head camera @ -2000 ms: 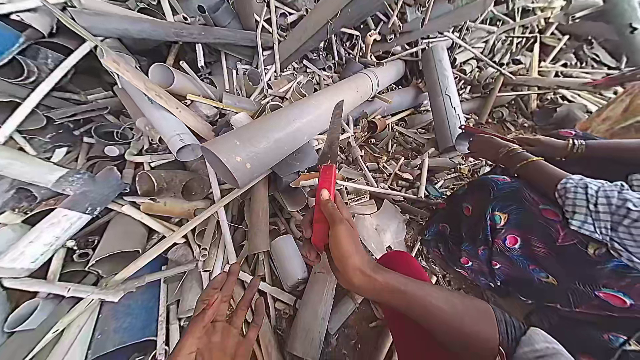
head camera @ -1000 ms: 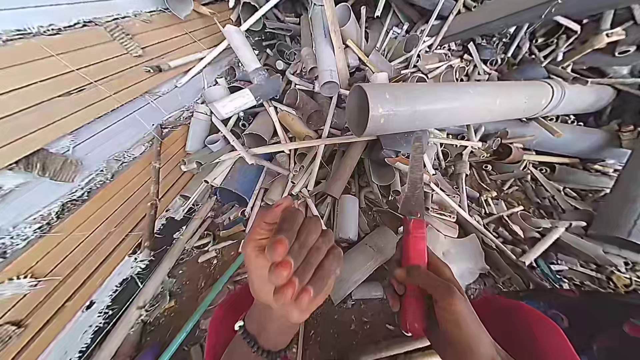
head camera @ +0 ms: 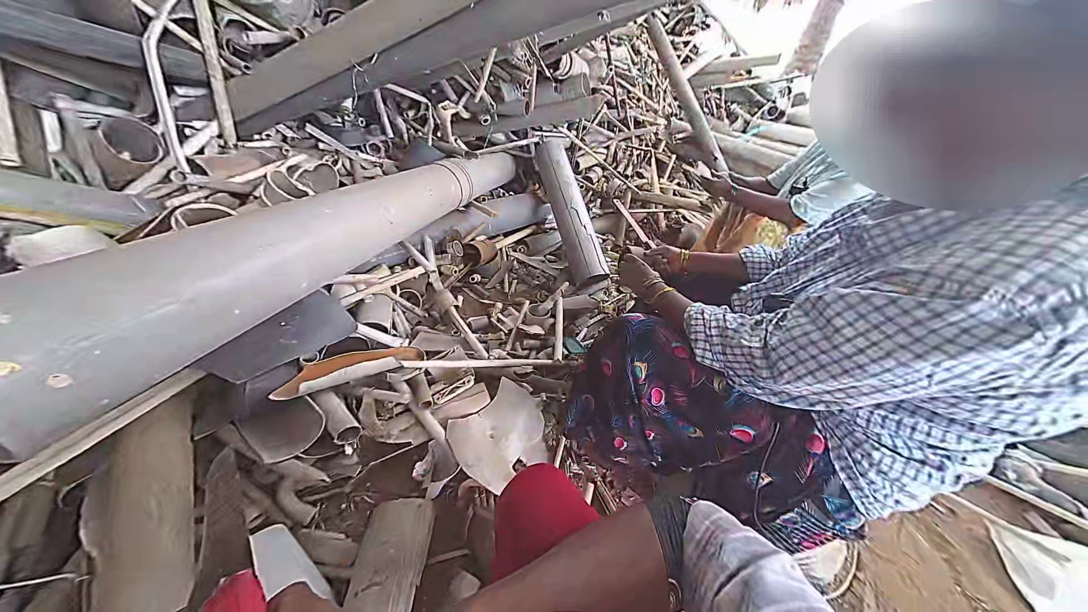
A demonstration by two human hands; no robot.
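Note:
My right forearm enters along the bottom edge, and only a sliver of my right hand [head camera: 302,598] shows at the lower left. Beside it are a red surface [head camera: 235,593] and a pale curved piece [head camera: 287,563]; whether the red is the knife's handle or clothing is unclear. No knife blade can be made out. My left hand is out of view. A long wide grey plastic pipe [head camera: 246,246] lies slantwise across the scrap. Below and right of it are a brown-edged pipe shard [head camera: 344,370] and a broken white plastic piece [head camera: 500,435]. My red-clad knee [head camera: 540,510] is at bottom centre.
A person in a checked shirt [head camera: 918,314] and dark patterned cloth sits close on my right, hands [head camera: 650,268] holding a thin object. Another person's hands [head camera: 731,189] are beyond. A shorter grey pipe [head camera: 574,212] lies near them. Pipe scraps surround everything; large troughs cross the top.
The view has swung right from one second ago. My left hand and the red-handled knife's blade, both visible then, are not seen now. My right hand is mostly cut off at the bottom.

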